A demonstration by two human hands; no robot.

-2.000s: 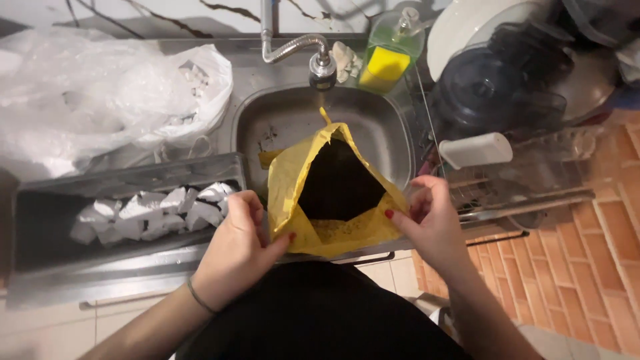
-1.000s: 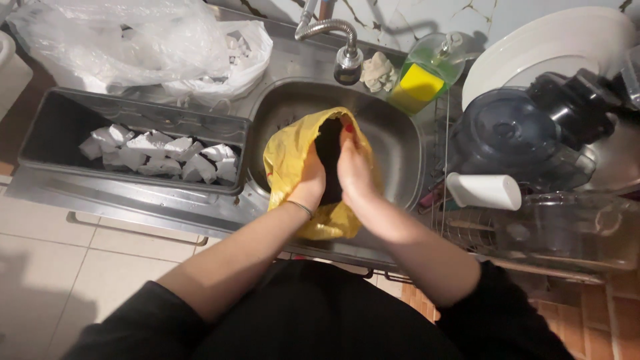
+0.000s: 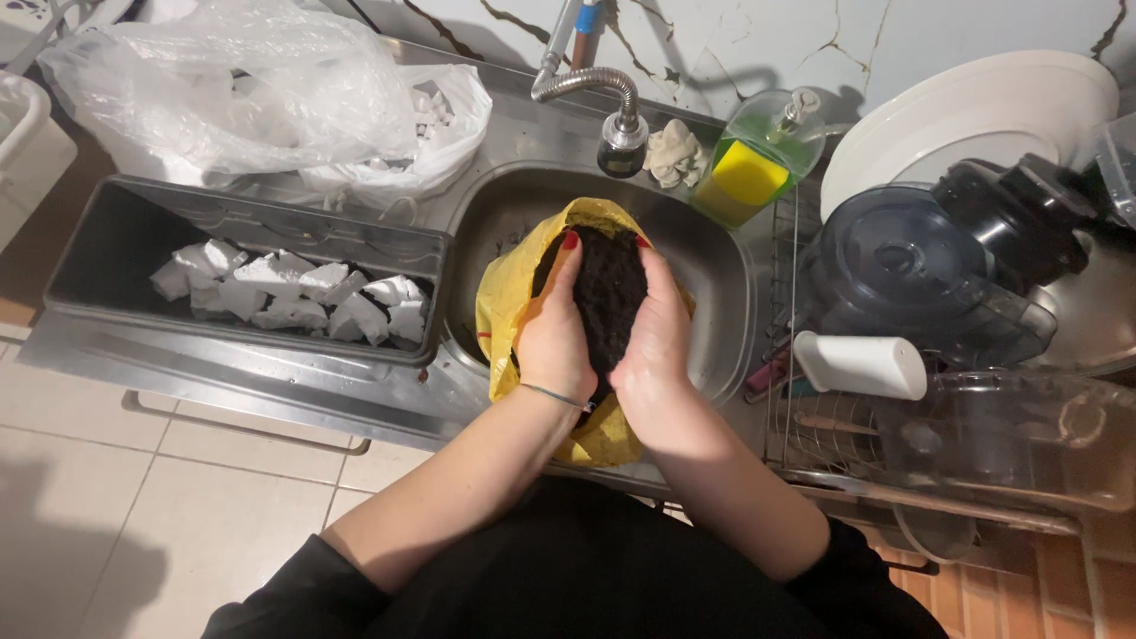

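My left hand [image 3: 557, 333] and my right hand [image 3: 655, 328] are cupped together around a heap of dark soil [image 3: 609, 288] at the mouth of a yellow plastic bag [image 3: 508, 297]. The bag stands in the steel sink basin [image 3: 728, 302], its mouth spread wide. The fingertips are partly buried in the soil or hidden behind it. Left of the basin sits a long dark gray planter box [image 3: 133, 266] with broken white foam pieces [image 3: 271, 275] along its bottom. A thin bracelet circles my left wrist.
A flexible faucet [image 3: 624, 133] hangs over the basin's back edge. Behind the planter lie white plastic bags [image 3: 248, 98]. A green dispenser with a yellow sponge [image 3: 750, 173] stands at the back right. On the right, a wire dish rack [image 3: 781, 266] holds a food-processor bowl [image 3: 896, 257] and a white platter [image 3: 967, 115].
Two seconds ago both hands held the bag's rim at its sides. They then reached inside, and now cup dark soil at its mouth. The view has shifted.
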